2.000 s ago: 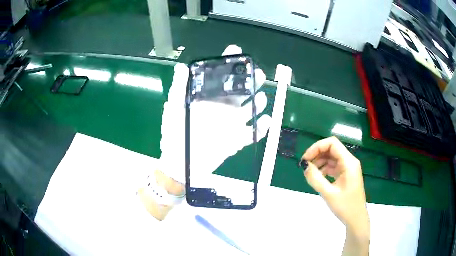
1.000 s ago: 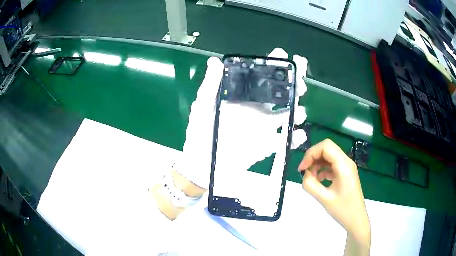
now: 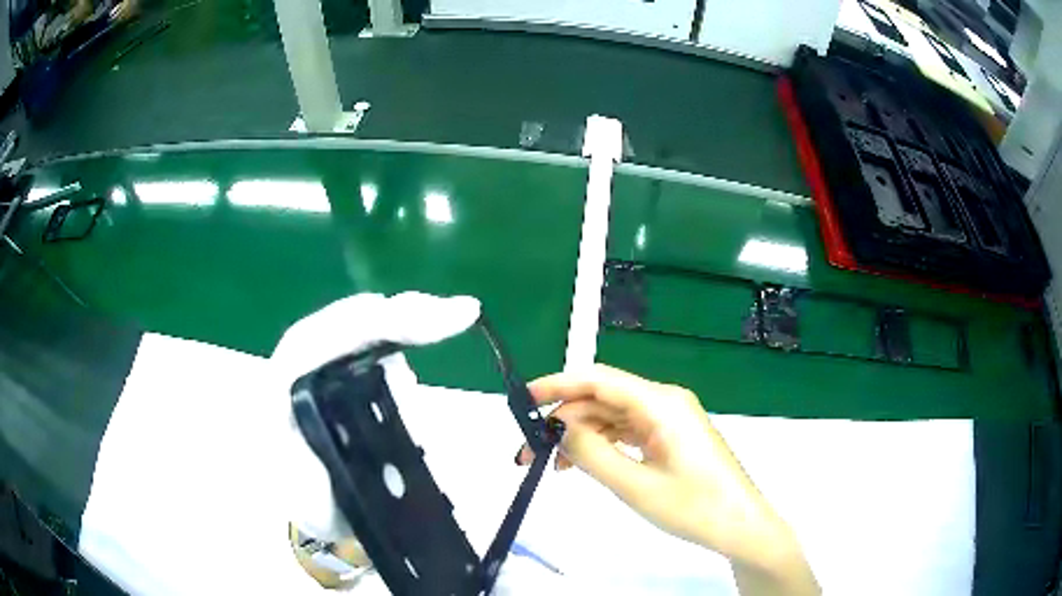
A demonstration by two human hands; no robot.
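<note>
A black phone middle frame [image 3: 396, 477] is held tilted above the white work sheet [image 3: 862, 501], its solid plate toward the lower left and its window edge toward the right. My left hand [image 3: 349, 338], in a white glove, grips it from behind and at the top edge. My bare right hand [image 3: 652, 460] has its fingertips at the frame's right edge; a tiny dark bit shows there, and I cannot tell it from a dark nail. A blue pen-like tool [image 3: 536, 560] lies on the sheet, partly hidden behind the frame.
Two middle frames [image 3: 778, 317] lie on the green conveyor belt [image 3: 466, 256] at the right, another [image 3: 75, 221] at the far left. A white guide bar [image 3: 592, 245] crosses the belt. Black blister trays [image 3: 920, 175] stand over a red tray edge [image 3: 815, 186] at the far right.
The frame has been lowered and turned from upright and facing me to a steep tilt. My right hand has moved left to the frame's edge. The view has shifted.
</note>
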